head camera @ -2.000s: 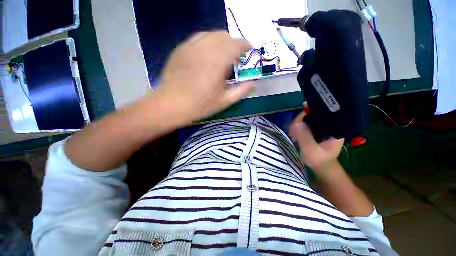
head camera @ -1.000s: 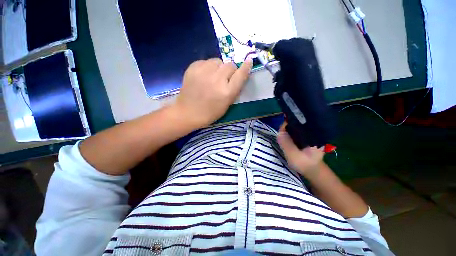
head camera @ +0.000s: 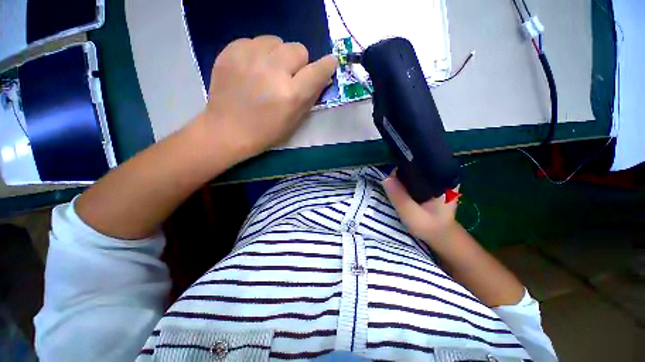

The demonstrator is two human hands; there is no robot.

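Observation:
A tablet assembly with a dark half (head camera: 258, 21) and a bright white half (head camera: 417, 32) lies in front of me. A small green circuit board (head camera: 353, 90) sits at its near edge, beside the dark-white boundary. My left hand (head camera: 265, 92) is over the dark half, fingers curled, its foremost fingertip at the board; whether it pinches a wire or small part is hidden. My right hand (head camera: 424, 212) grips the black soldering gun (head camera: 411, 117) from below. The gun's tip is at the board beside my left fingertip. A thin dark wire (head camera: 456, 73) sticks out past the slab's right edge.
Two more tablet assemblies (head camera: 60, 113) lie at the left on the green bench top (head camera: 127, 92). A beige mat (head camera: 509, 92) is under the work. A black cable (head camera: 548, 88) with a white connector (head camera: 532, 27) runs at the right, beside a white surface (head camera: 631, 92). A thin strand (head camera: 566, 180) hangs past the bench edge.
The gun has moved left, bringing its tip to the board near the boundary. My left hand first drew back, then moved up and left with fingers curled. A wire now shows past the slab's right edge.

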